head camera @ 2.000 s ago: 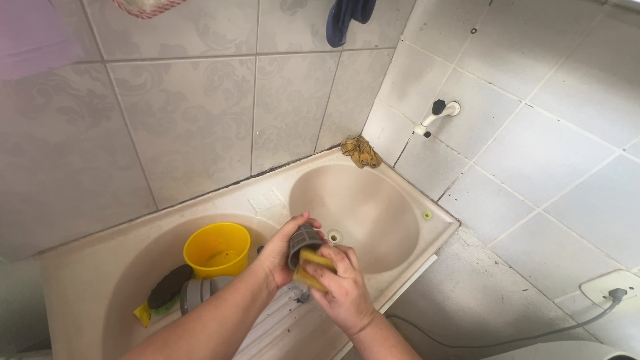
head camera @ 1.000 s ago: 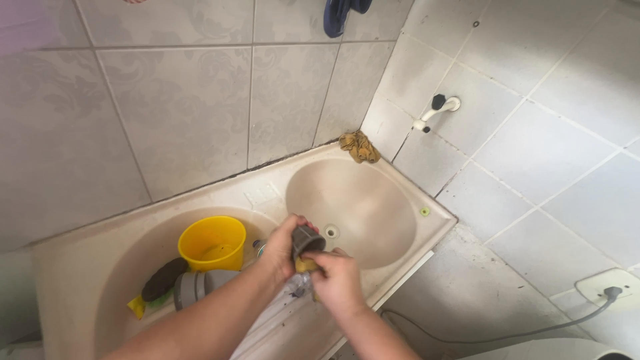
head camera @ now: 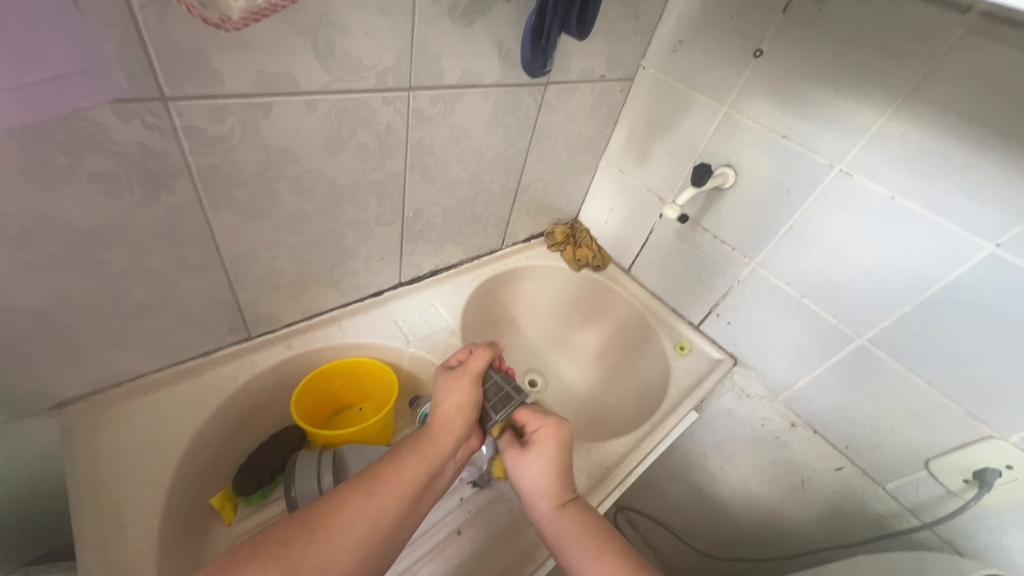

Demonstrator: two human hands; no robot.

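Observation:
My left hand (head camera: 466, 392) grips a dark grey plastic part (head camera: 502, 395) with a ribbed, grid-like face, above the divide between two basins. Close against its lower edge, my right hand (head camera: 538, 448) is closed on a yellow sponge (head camera: 499, 466), mostly hidden by the fingers. Beneath the hands a clear plastic item (head camera: 480, 460) shows in part. To the left, a yellow bucket (head camera: 344, 402) stands in the left basin, beside a grey cylindrical part (head camera: 324, 472) and a dark oval brush or pad (head camera: 270, 460).
The right basin (head camera: 568, 344) has a drain (head camera: 534, 382). A crumpled brown cloth (head camera: 576, 245) lies at the back corner. A white tap (head camera: 696, 194) juts from the tiled wall. Blue flip-flops (head camera: 552, 36) hang above. A grey cord (head camera: 800, 558) runs from a wall socket (head camera: 972, 468).
The dark grey part has been turned: its round opening faced the camera before, and now its gridded face shows. My right hand has shifted slightly around its lower edge.

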